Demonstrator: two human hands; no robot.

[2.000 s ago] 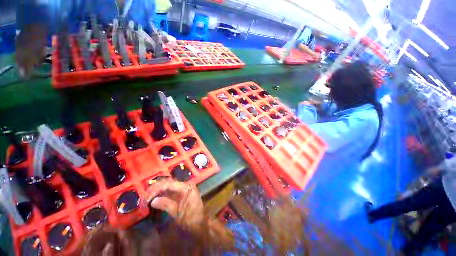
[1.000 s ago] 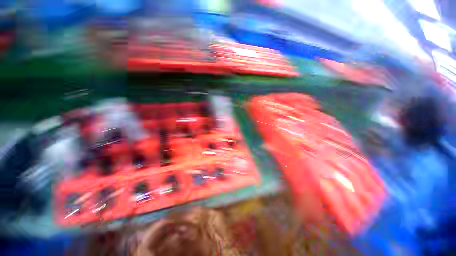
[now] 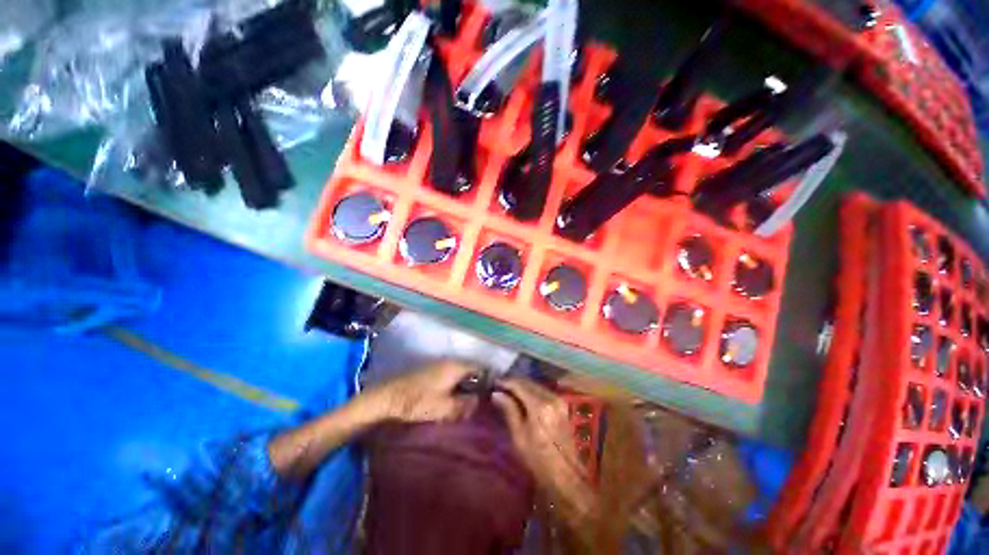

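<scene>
My left hand point(image 3: 434, 392) and my right hand point(image 3: 531, 417) meet low in front of me, below the bench edge. Their fingertips close on a small dark piece point(image 3: 475, 384), mostly hidden; I cannot tell its exact shape. Above them, a red compartment tray point(image 3: 694, 376) lies on the bench. Its front row holds round watch heads point(image 3: 565, 287), several with orange tabs. In the rows behind, strapped watches stand up with black straps point(image 3: 450, 136) and pale straps point(image 3: 394, 92). One second-row pocket towards the right shows bare red.
Clear plastic bags point(image 3: 65, 76) with loose black straps point(image 3: 255, 152) lie left of the tray. Stacked red trays point(image 3: 857, 379) with watch heads stand at the right. Another red tray point(image 3: 922, 87) is at the far right back. Blue floor point(image 3: 206, 336) shows at lower left.
The view has swung left and down, so the tray sits higher and the bags show. My right hand, at the tray's front edge two seconds ago, is now low beside my left hand.
</scene>
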